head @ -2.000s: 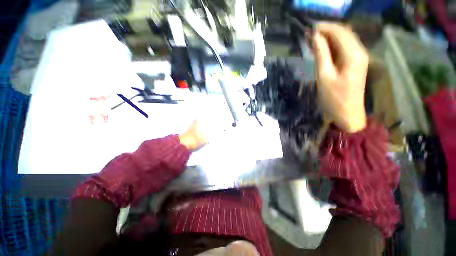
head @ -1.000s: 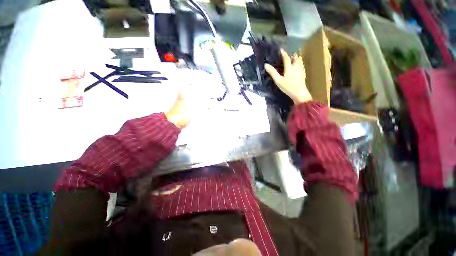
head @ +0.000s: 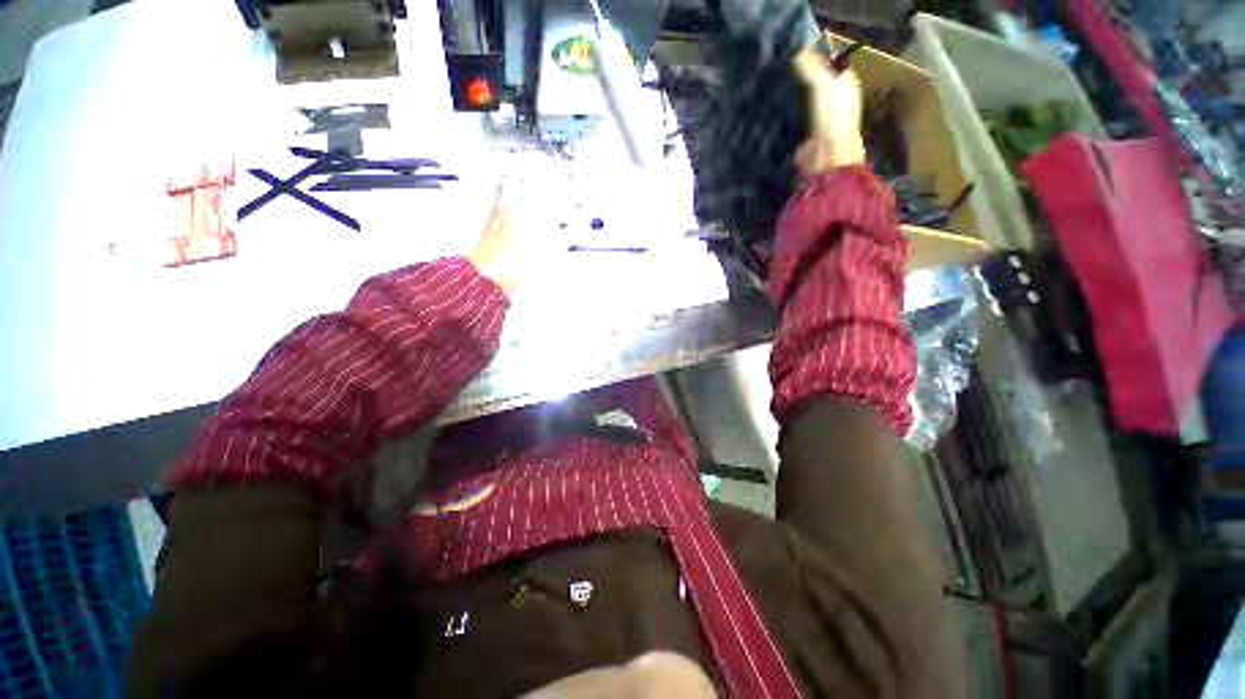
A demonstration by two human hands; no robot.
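Observation:
My right hand [head: 832, 116] is at the box's left edge, its fingers closed on a blurred bunch of black strips [head: 758, 103]. The open cardboard box [head: 942, 130] holds more black strips. My left hand [head: 497, 243] rests on the white tabletop [head: 103, 341]; glare washes out its fingers. A single thin strip [head: 608, 250] lies to its right. Several set-aside strips [head: 321, 191] lie crossed on the left. The sewing machine [head: 587, 89] stands beyond my left hand, partly hidden by the white lamp [head: 624, 103].
A red printed mark [head: 201, 215] is on the tabletop at left. The worn front edge [head: 601, 341] runs before my body. A crate with green material [head: 1031, 130], a pink bag [head: 1126, 273] and clear plastic [head: 942, 362] are at the right. Blue mesh [head: 68, 601] is at lower left.
My right hand has gone from open over the dark pile to closed on a bunch beside the box. My left hand stays on the tabletop. The view has shifted.

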